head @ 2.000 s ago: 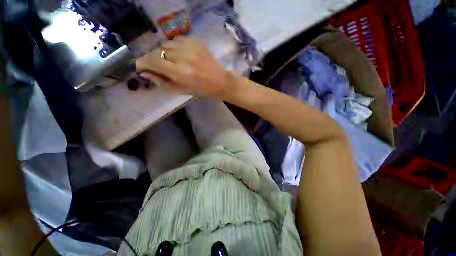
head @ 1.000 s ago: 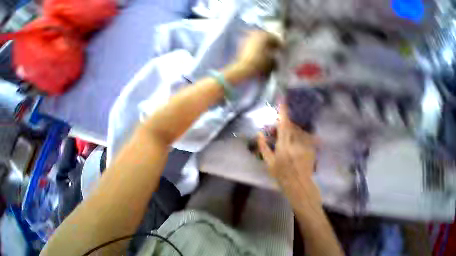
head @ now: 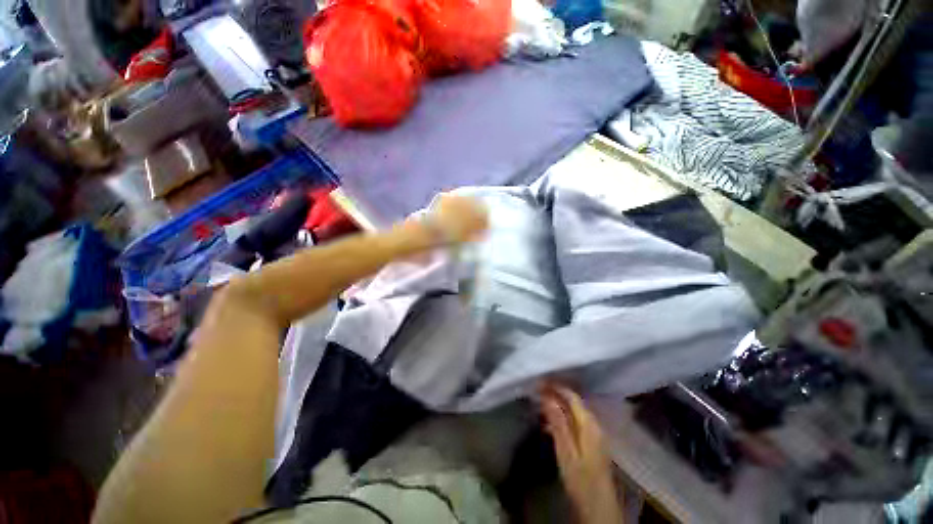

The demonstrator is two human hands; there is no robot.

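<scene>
A large pale grey garment panel (head: 645,328) lies bunched over the table edge and my lap, with dark grey cloth (head: 348,415) hanging below it at the left. My left hand (head: 460,220) is blurred and on the upper left part of the pale cloth; whether its fingers grip it is unclear. My right hand (head: 573,430) is at the near lower edge of the cloth, fingers partly under it; its grip is unclear. The overlock machine (head: 839,358) with its red badge is at the right, blurred, beside the cloth.
Red plastic bags (head: 363,67) stand beyond the side table, which has grey-purple cloth (head: 460,128) on it. A striped cloth pile (head: 706,118) lies behind. A blue plastic crate (head: 220,220) with mixed pieces is at the left. A black cord (head: 317,500) crosses my lap.
The view has swung left from the machine. My left hand has moved over the pale cloth, now spread in front of me. My right hand has left the needle area and is at the cloth's near edge.
</scene>
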